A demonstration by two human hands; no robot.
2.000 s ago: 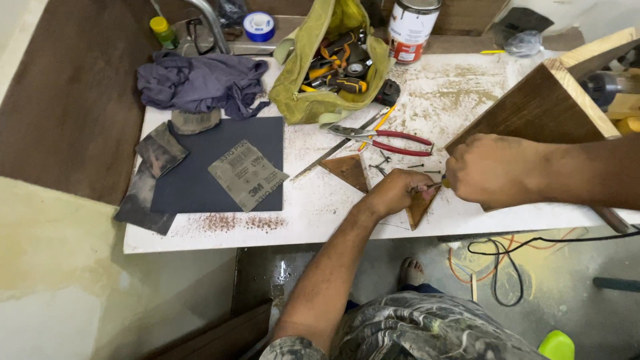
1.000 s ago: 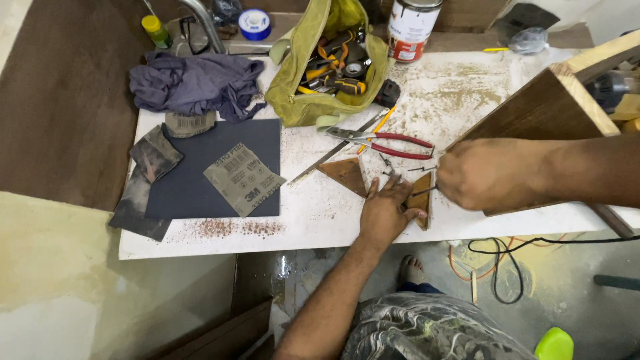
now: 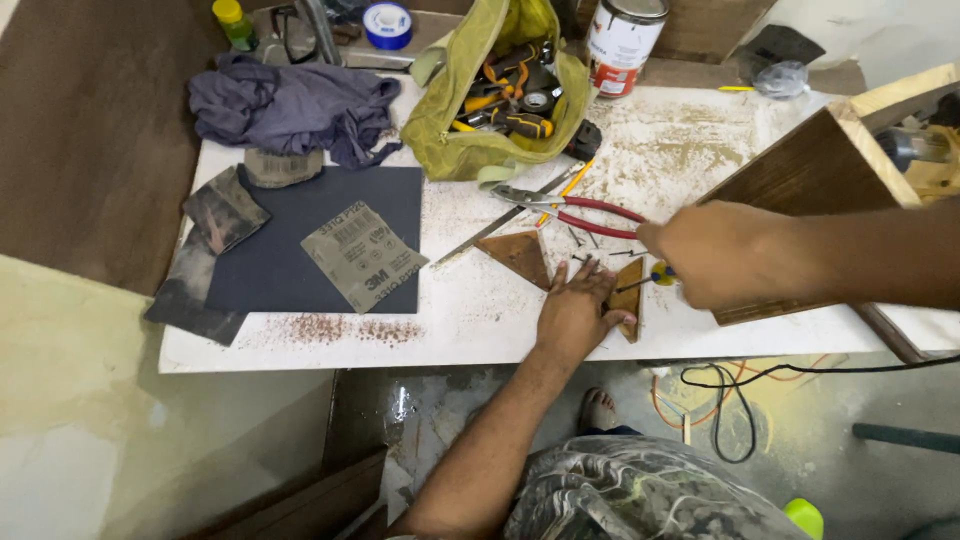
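My right hand (image 3: pixel 720 255) is closed around the handle of a screwdriver (image 3: pixel 661 274), whose shaft slants down-left to a small triangular wooden piece (image 3: pixel 627 304). My left hand (image 3: pixel 574 315) lies spread on the white board, its thumb against that piece and its fingertips close to some dark screws (image 3: pixel 581 257). A second wooden triangle (image 3: pixel 519 257) lies just left of the fingers. Beyond my hands rest red-handled slip-joint pliers (image 3: pixel 570 214), a yellow pencil (image 3: pixel 566 192) and a thin metal strip (image 3: pixel 510 217). Where the screwdriver tip meets the wood is too small to make out.
A green tool bag (image 3: pixel 495 154) stands behind, beside a paint can (image 3: pixel 626 45). To the left are a purple cloth (image 3: pixel 300 109) and sandpaper sheets (image 3: pixel 364 259). A wooden box-like piece (image 3: pixel 810 180) stands at the right. A black cable (image 3: pixel 817 367) hangs below the board's edge.
Two seconds ago both hands were close together over the triangular piece. My left hand is now spread flatter beside it, and the screwdriver in my right hand shows more plainly.
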